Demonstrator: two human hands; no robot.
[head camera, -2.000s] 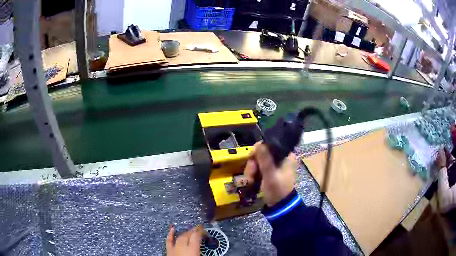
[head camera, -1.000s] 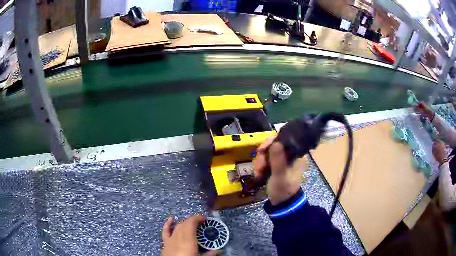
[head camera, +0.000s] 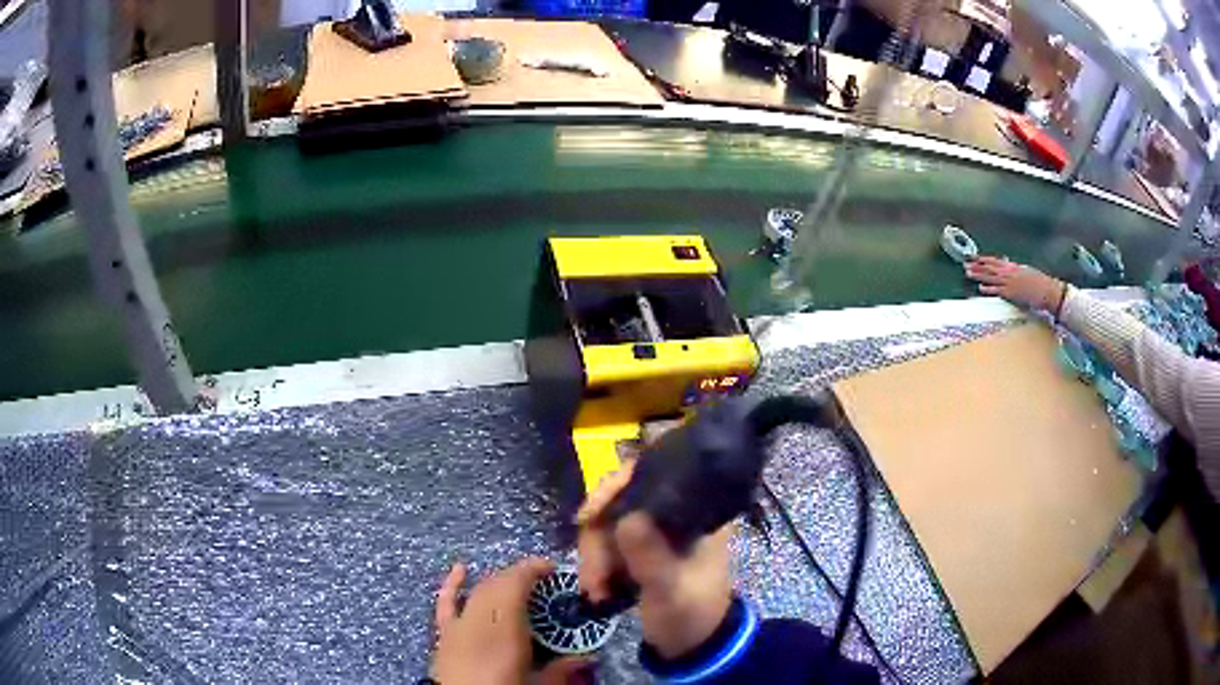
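A round slotted housing (head camera: 559, 618) lies on the bubble wrap at the bottom centre. My left hand (head camera: 492, 626) holds its left edge with fingers and thumb around it. My right hand (head camera: 656, 569) grips the black electric screwdriver (head camera: 702, 468), tilted, with its lower end over the housing's right part. The tip is hidden by my fingers, so contact cannot be told. The yellow and black screw feeder (head camera: 656, 361) stands just behind my right hand, which covers part of its front.
The green conveyor belt (head camera: 401, 268) carries a slotted housing (head camera: 784, 228) behind the feeder and another (head camera: 958, 244) at a neighbouring person's hand (head camera: 1017, 284). A cardboard sheet (head camera: 990, 468) lies right. Teal parts (head camera: 1177, 321) lie far right. A metal post (head camera: 114, 228) stands left.
My right hand and the screwdriver have moved from the feeder's front down and left to the housing. My left hand stays at the housing. The neighbouring person's hand has reached over the belt.
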